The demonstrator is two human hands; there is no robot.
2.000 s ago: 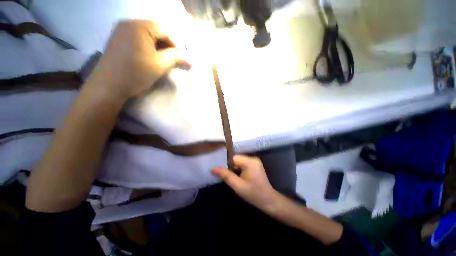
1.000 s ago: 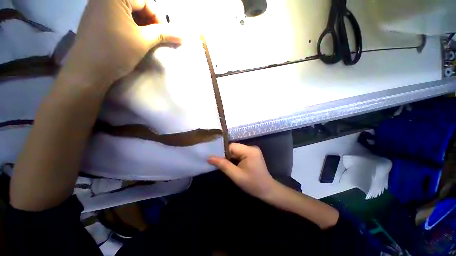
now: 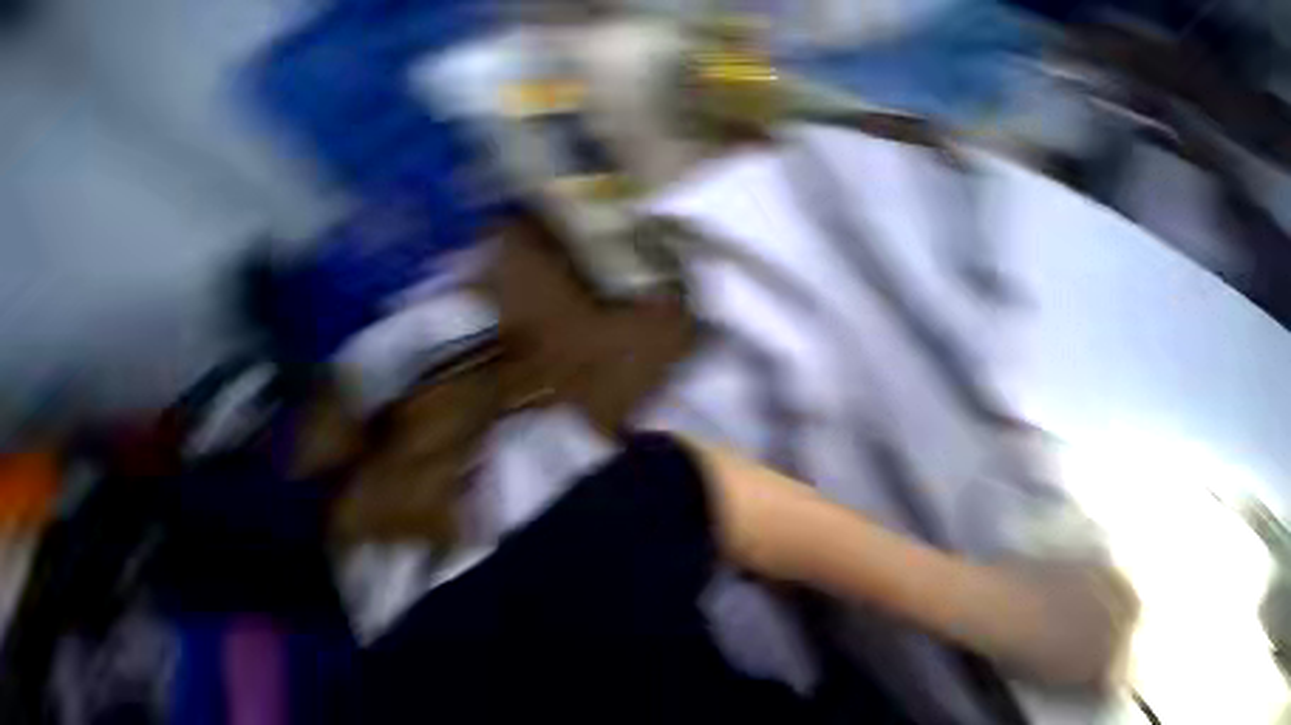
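The frame is strongly blurred. The garment (image 3: 864, 326) lies with its white side up, crossed by dark strips, from the upper middle down to the lower right. Brown cloth (image 3: 588, 333) hangs or lies bunched at its left end. My left hand (image 3: 1069, 623) is at the lower right, blurred, on or beside the garment near the bright lamp light; its fingers cannot be made out. My right hand is not in view.
The white table (image 3: 1119, 326) curves along the right side. Blue cloth or a blue bin (image 3: 368, 156) is at the upper left. A pale object with yellow parts, unclear, stands at the top middle. Dark and coloured items are at the lower left.
The view has swung to the left, so the scissors, table front edge and my right hand are out of the picture. My left hand now shows at the lower right.
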